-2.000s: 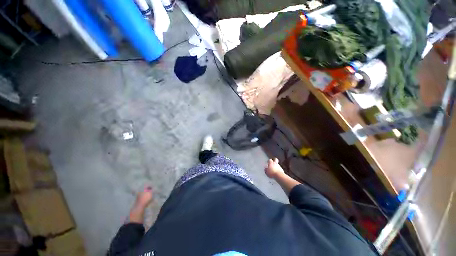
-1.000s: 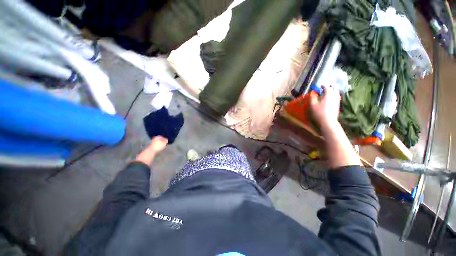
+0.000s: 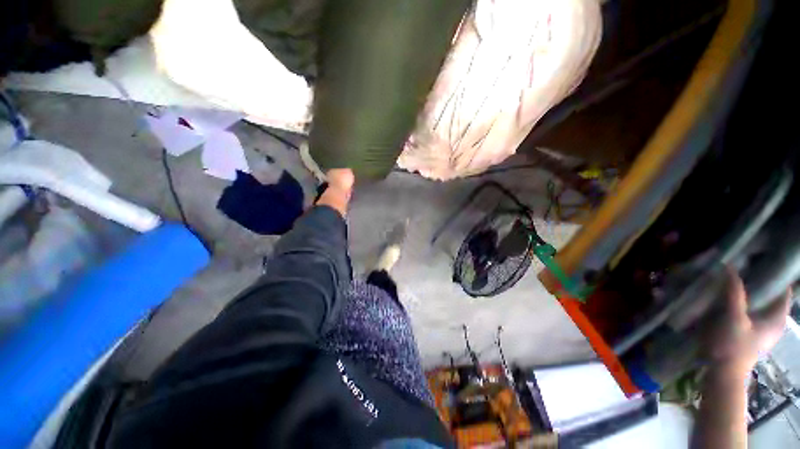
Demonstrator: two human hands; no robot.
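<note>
A dark green fabric roll [image 3: 373,88] extends down from the top of the head view. My left hand [image 3: 337,190] is at its lower end, with fingers curled; whether it grips the roll is unclear. My right hand [image 3: 746,324] is blurred at the right, fingers raised beside grey curved tubes [image 3: 702,289]; contact and grip are unclear. Pale peach fabric [image 3: 509,88] lies right of the roll, and bright white material [image 3: 228,66] lies left of it.
A navy scrap [image 3: 261,203] and white pieces [image 3: 206,140] lie on the concrete floor. Blue rolls [image 3: 105,307] are at left. A black floor fan [image 3: 493,254] stands near my feet. The table's yellow-brown edge [image 3: 658,149] and orange end [image 3: 598,342] are at right. An orange object [image 3: 482,403] is at bottom.
My left hand has moved from near the navy scrap to the green roll's end. My right hand has left the orange part at the table and is farther right. The view has shifted.
</note>
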